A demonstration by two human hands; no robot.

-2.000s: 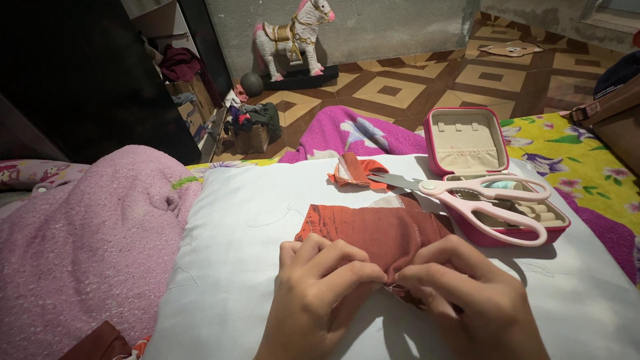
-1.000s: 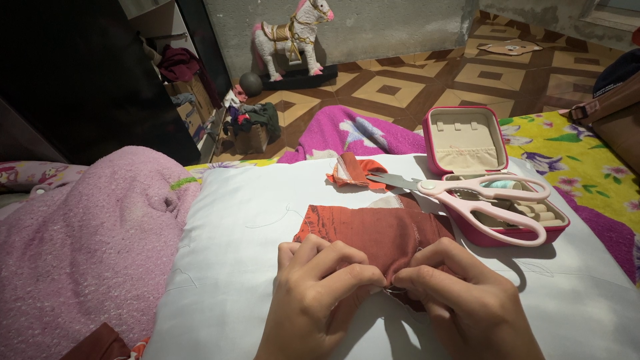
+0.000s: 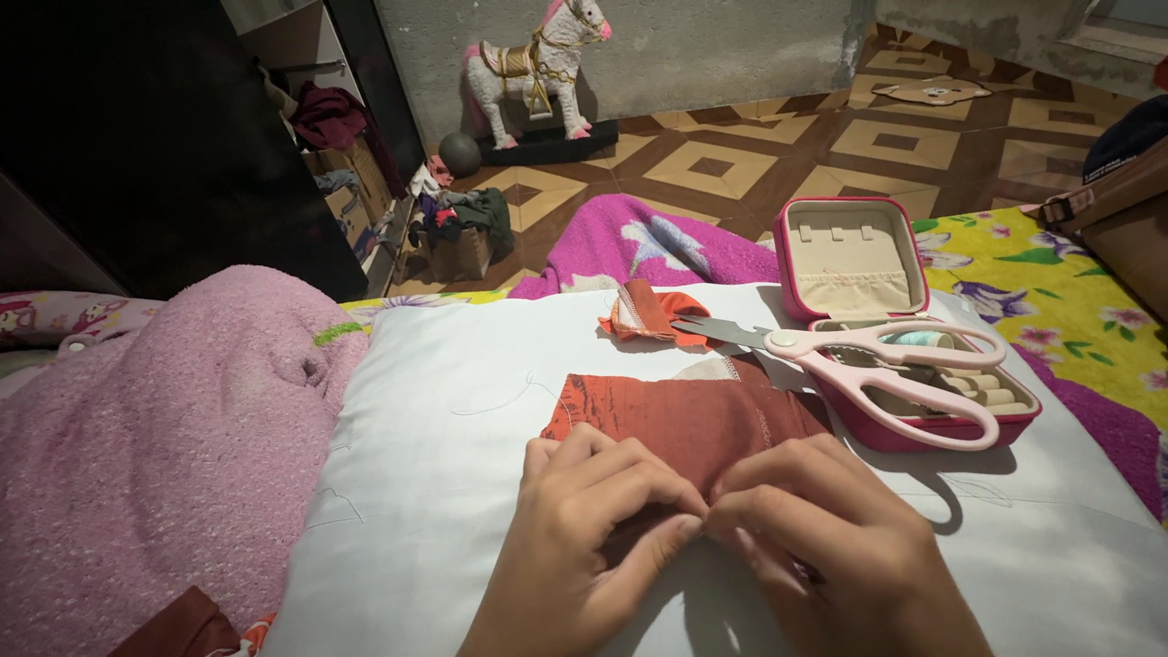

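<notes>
A piece of rust-red fabric point(image 3: 675, 420) lies on a white pillow point(image 3: 429, 365). My left hand point(image 3: 602, 520) pinches its near edge between thumb and fingers. Right beside it, my right hand point(image 3: 821, 529) grips the same edge, the fingertips of both almost touching. Whether a needle is between the fingers cannot be seen. Beyond the fabric, pink-handled scissors point(image 3: 785, 342) rest partly on an open pink sewing case point(image 3: 990, 429) holding thread spools point(image 3: 981, 388). The blade tips touch an orange and rust fabric scrap point(image 3: 648, 315). Loose thread point(image 3: 529, 388) lies left of the fabric.
A pink fleece blanket point(image 3: 182, 438) is bunched at the left. Behind the pillow are a purple blanket point(image 3: 630, 242) and a yellow floral cloth point(image 3: 1058, 292). Farther off stand a toy rocking horse point(image 3: 534, 82) and a box of clothes point(image 3: 461, 246). A brown bag point(image 3: 1122, 219) sits at the right.
The fingertips of both hands have drawn closer together at the fabric's near edge. The scissors, case and scrap have stayed in place.
</notes>
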